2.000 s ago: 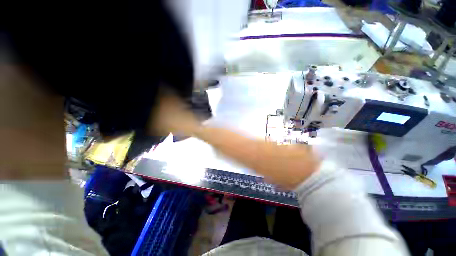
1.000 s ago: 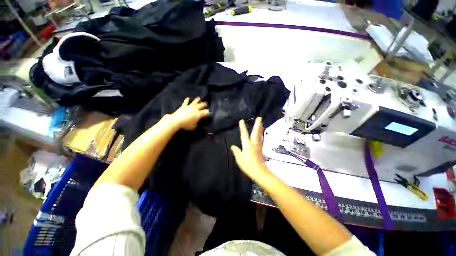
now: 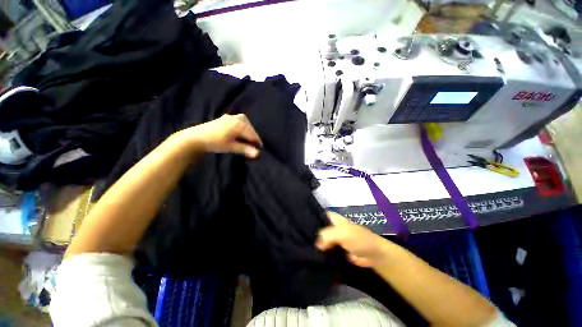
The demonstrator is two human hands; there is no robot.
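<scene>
A black garment [image 3: 223, 191] lies over the table's front edge, left of the sewing machine, and hangs down towards my lap. My left hand [image 3: 233, 135] pinches the cloth near its middle. My right hand [image 3: 348, 239] grips the garment's right edge, low in front of the table. The white sewing machine [image 3: 472, 96] stands to the right; its presser foot area [image 3: 332, 144] is beside the cloth and no cloth shows under it. A purple tape [image 3: 386, 207] runs from near the foot over the table's front edge.
A heap of black cloth [image 3: 96, 76] with a white rounded panel [image 3: 14, 147] lies at the left. A second purple strip [image 3: 447, 179], yellow-handled snips [image 3: 501, 167] and a red tray [image 3: 545, 177] are at the right. Blue crates [image 3: 198, 300] stand below the table.
The view has turned to the right. My hands were spread flat on the garment; now both grip it, and my right hand has moved down to its right edge.
</scene>
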